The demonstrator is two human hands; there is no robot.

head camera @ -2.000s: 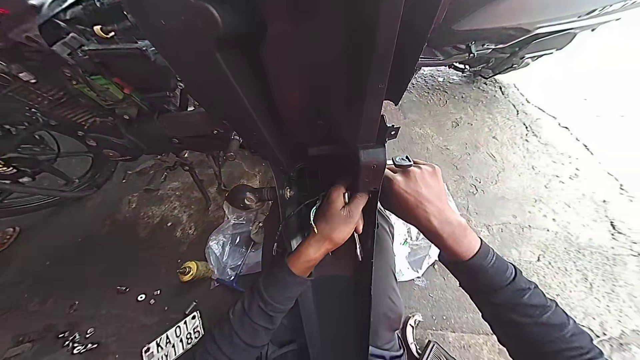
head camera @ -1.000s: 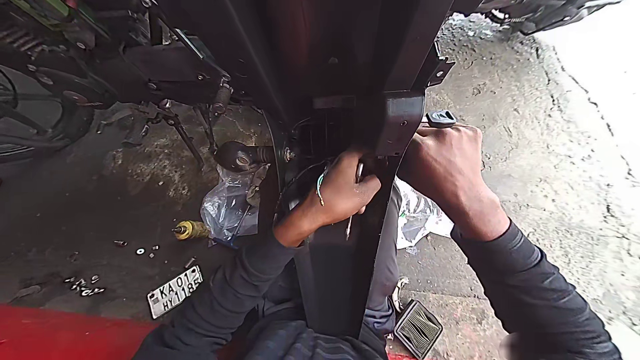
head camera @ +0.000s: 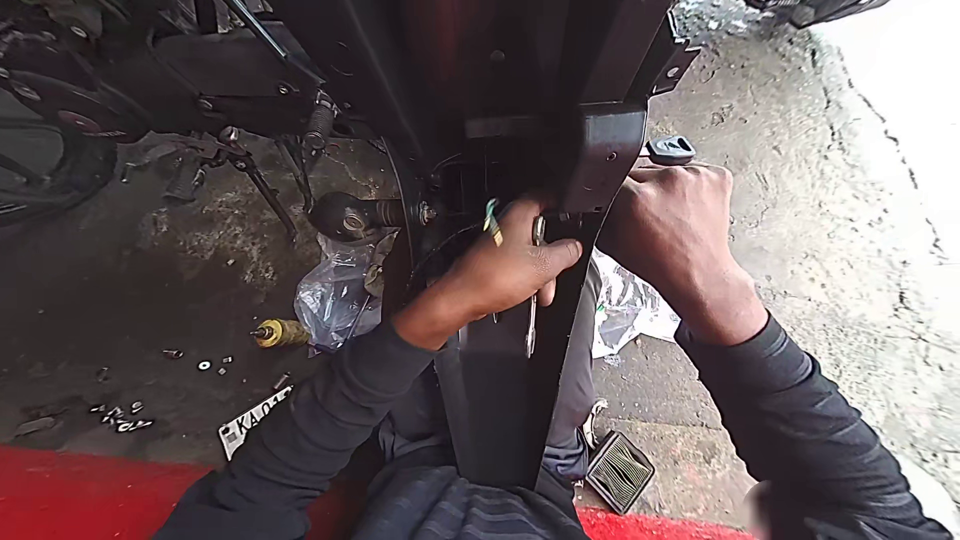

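Observation:
A black plastic rear fender of a motorcycle runs down between my legs. Over its recess, my left hand is closed on a slim metal wrench, whose lower end points down; its fingertips are partly hidden. Beside that hand, green and yellow wire ends stick up. At the fender's right edge is my right hand, curled with its fingers hidden behind the edge. A tool with a black handle shows just above its knuckles; whether the hand grips it is unclear.
A turn-signal lamp juts out left of the fender. Another motorcycle stands at upper left. On the ground lie a clear plastic bag, a yellow-handled tool, small bolts and washers, a number plate and an air filter.
The view has moved closer to the fender. My left hand stays over the recess with the wrench, its grip slightly turned. My right hand remains at the right edge.

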